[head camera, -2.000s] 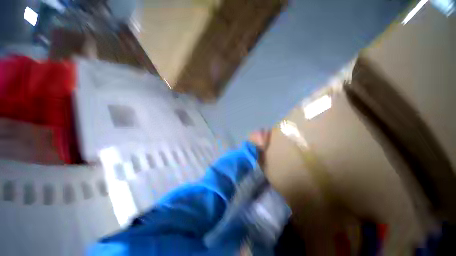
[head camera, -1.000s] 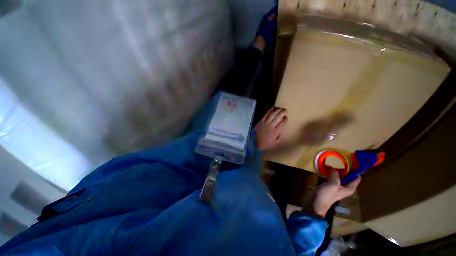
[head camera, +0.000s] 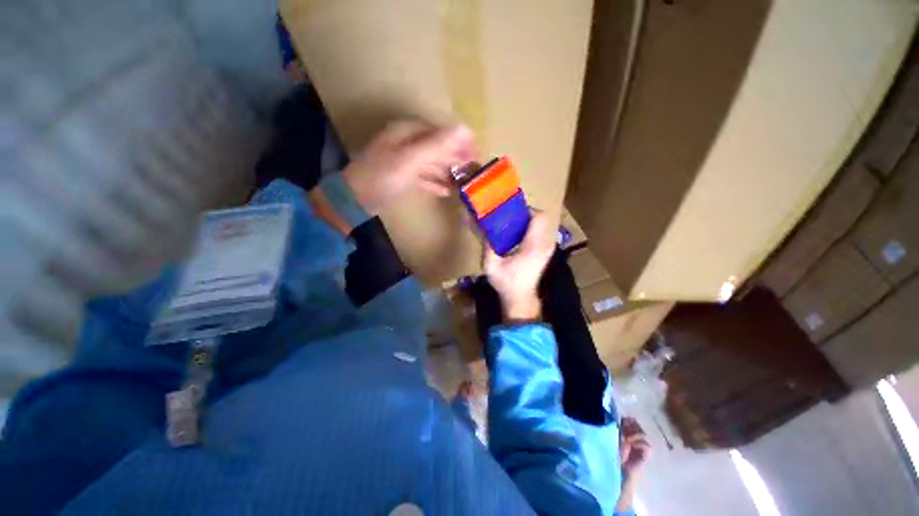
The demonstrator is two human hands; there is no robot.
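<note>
My right hand (head camera: 524, 264) grips the blue and orange tape dispenser (head camera: 498, 206) above the near part of a tan carton (head camera: 524, 91). My left hand (head camera: 411, 166) is blurred, with its fingertips at the dispenser's front end, over the carton; whether they pinch the tape end cannot be told. A strip of tape (head camera: 465, 60) runs along the carton's top. The dispenser's roll is hidden from this side.
A second large carton (head camera: 786, 131) stands at the right, with stacked labelled cartons (head camera: 875, 237) beyond it. Pale wrapped goods (head camera: 131, 131) are at the left. Another person's hand (head camera: 635, 448) shows at the lower right. An ID badge (head camera: 230, 264) hangs from my blue smock.
The view has turned, and the carton now lies more to the left. My left hand has moved from the carton's edge to the dispenser. The dispenser has turned in my right hand.
</note>
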